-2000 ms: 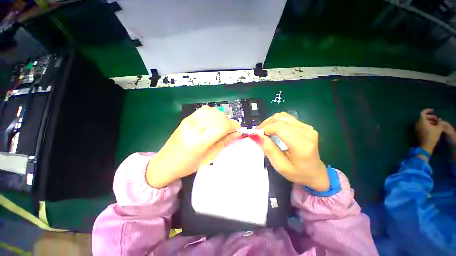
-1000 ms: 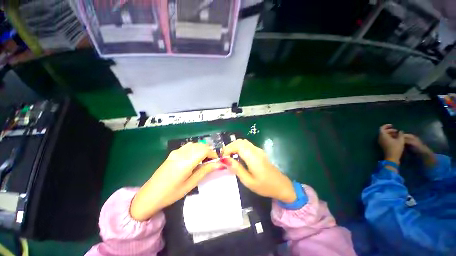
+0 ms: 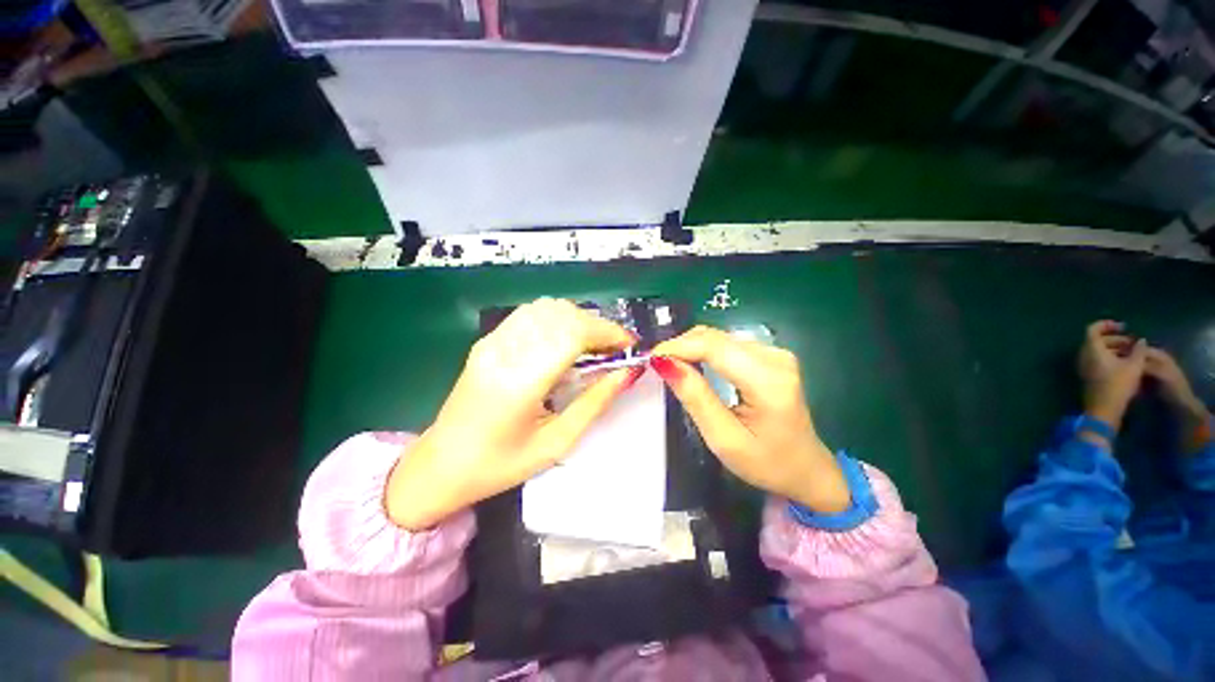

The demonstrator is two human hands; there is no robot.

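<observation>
A white release liner (image 3: 602,469) hangs below my fingertips over an open tablet assembly (image 3: 693,473) that lies on a black foam tray (image 3: 586,629) in front of me. My left hand (image 3: 513,400) pinches the liner's upper edge between thumb and fingers. My right hand (image 3: 753,406) has its fingertips at the same edge, touching or almost touching the left ones. Any small adhesive piece between them is too small to tell. A whitish label (image 3: 626,553) shows on the tablet below the liner. My hands hide much of the mainboard.
A tall black foam stack (image 3: 220,386) stands at left with another open tablet (image 3: 60,346) on it. A white board (image 3: 533,133) stands behind the white edge strip (image 3: 560,245). A silvery cluster (image 3: 721,296) lies on the green mat. A person's hands (image 3: 1126,373) and blue sleeves are at right.
The view tipped up, then partly back down. The liner now hangs with the whitish label showing below it. My hands stay together at its top edge.
</observation>
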